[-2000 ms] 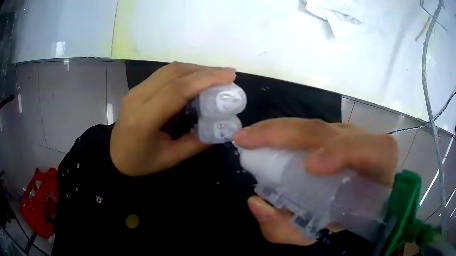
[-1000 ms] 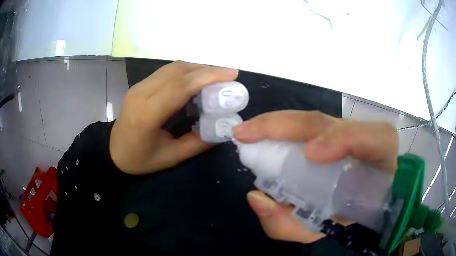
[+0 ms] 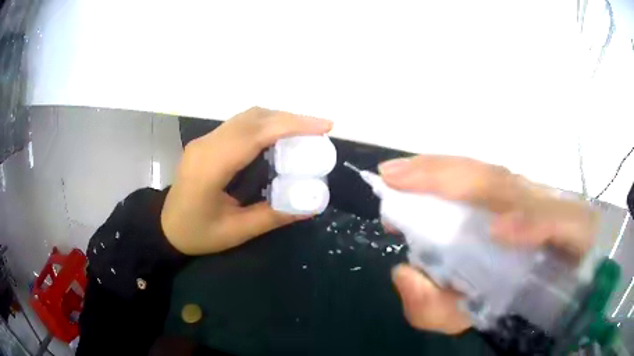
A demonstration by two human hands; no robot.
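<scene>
My left hand (image 3: 215,182) holds two white rounded housings (image 3: 302,157) one above the other, between fingers and thumb, over my dark clothing. Their end faces point right; the upper one looks washed out by glare. My right hand (image 3: 486,208) is blurred and grips a dispensing syringe (image 3: 452,243), held slanted. Its thin tip (image 3: 353,167) points up-left and stands a little right of the housings, not touching them. The green cap (image 3: 599,295) is at the rear end, blurred. Small clear parts show along the syringe's lower side between the fingers.
The white bench top (image 3: 347,55) spans the top, overexposed. A pale hose or cable (image 3: 610,31) lies faintly at its upper right. A red stool (image 3: 61,292) stands on the grey tiled floor at lower left. A dark cable shows at the right edge.
The syringe and my right hand have moved right, away from the housings, so the tip now shows. My left hand and the housings sit slightly lower in view. The bench looks brighter.
</scene>
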